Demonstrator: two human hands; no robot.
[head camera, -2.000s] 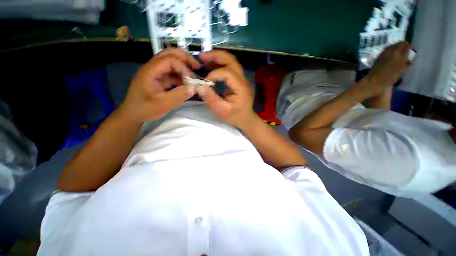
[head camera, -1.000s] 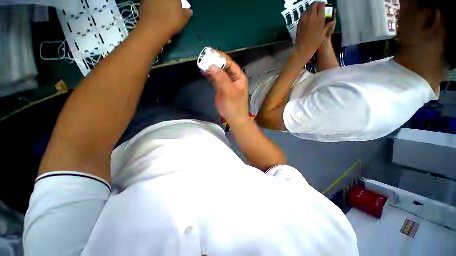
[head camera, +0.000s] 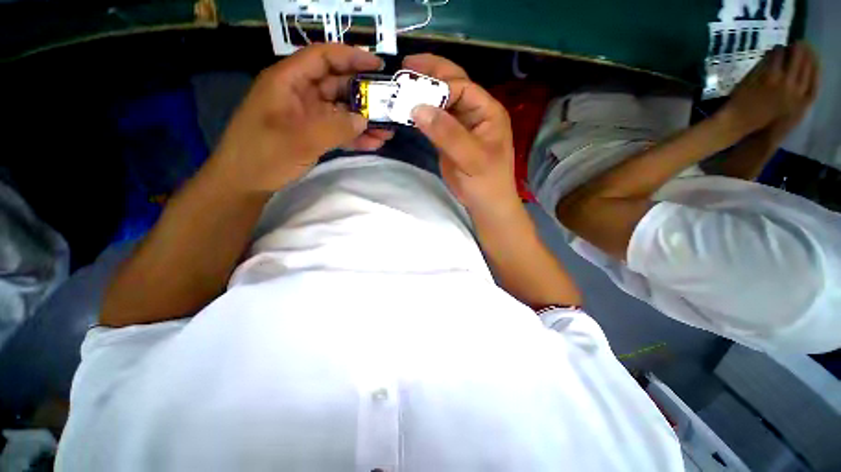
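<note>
My left hand (head camera: 300, 115) holds a black rounded-square housing (head camera: 369, 100) over my lap, with a yellow patch at its left side and white inside. My right hand (head camera: 470, 134) pinches a white rounded-square adhesive gasket (head camera: 421, 97) with black marks between thumb and fingers. The gasket overlaps the right part of the housing. Whether they are stuck together cannot be told.
A white die-cut sheet (head camera: 381, 28) with thin loops lies at the edge of the green bench (head camera: 544, 41). A neighbour's forearm (head camera: 627, 184) reaches in at the right, beside another ragged white sheet (head camera: 738, 46). A blue stool (head camera: 166, 138) shows at left.
My left hand has come back from the bench and now holds the black housing. My right hand with the gasket is now beside it. The view has turned left.
</note>
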